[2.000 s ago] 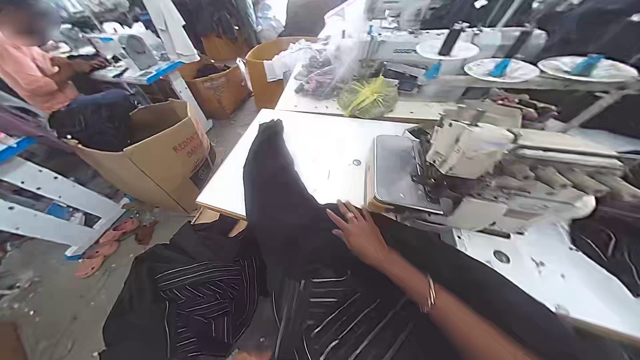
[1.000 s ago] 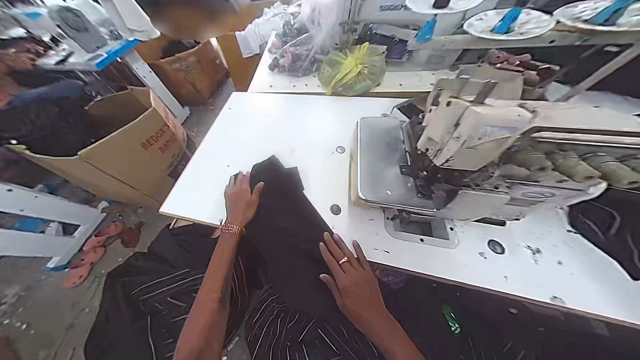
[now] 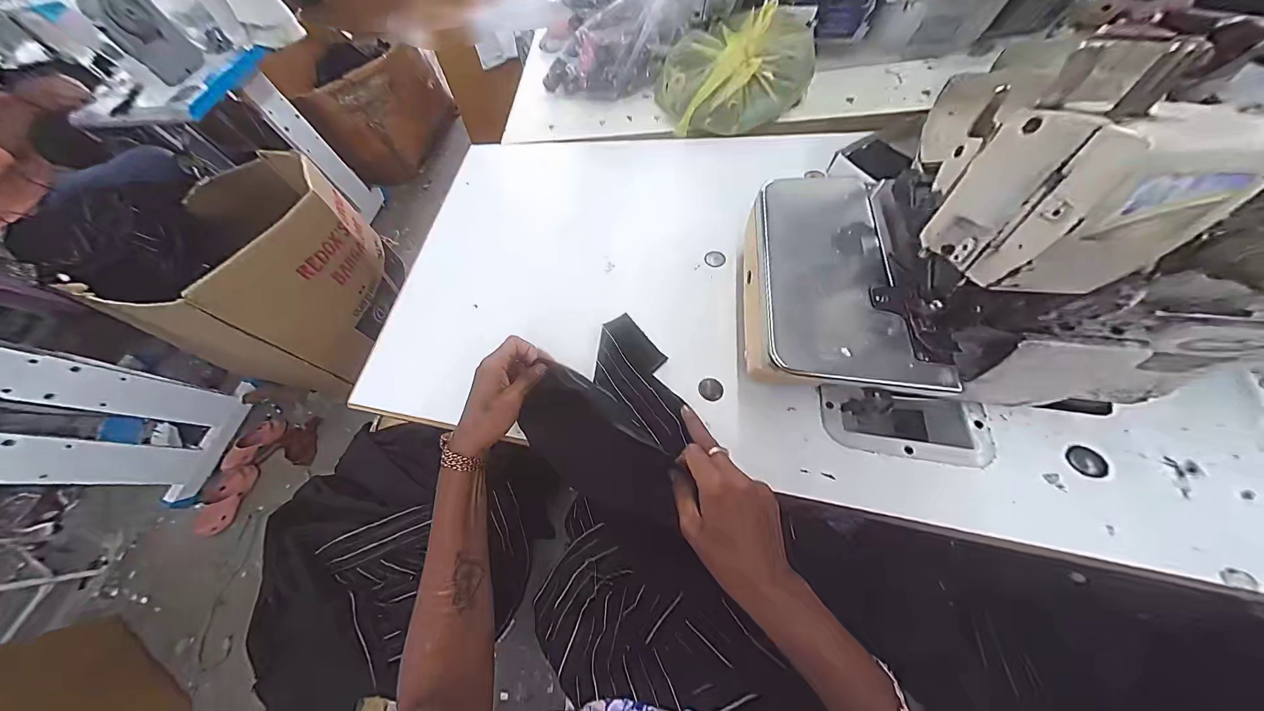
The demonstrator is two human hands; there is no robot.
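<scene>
My left hand (image 3: 506,387) pinches the upper left edge of a black cloth piece (image 3: 602,444) at the front edge of the white sewing table (image 3: 553,227). My right hand (image 3: 726,494) grips the same cloth at its right edge, fingertips on a pinstriped part (image 3: 637,380) that is folded and points away from me. To the right stands an industrial sewing machine (image 3: 1047,217) with a flat metal plate (image 3: 820,286); neither hand touches it. More black striped fabric (image 3: 365,553) hangs below, over my lap.
A yellow-green plastic bag (image 3: 736,74) and a clear bag (image 3: 622,49) lie on the table behind. Left of my table are an open cardboard box (image 3: 286,267) holding dark cloth, and pink sandals (image 3: 229,494) on the floor. Part of another person (image 3: 39,118) shows at the far left.
Both hands lay flat on the dark cloth a second ago; now they hold its edges, and a striped part shows. Two seconds ago only the right hand was clearly visible on the cloth.
</scene>
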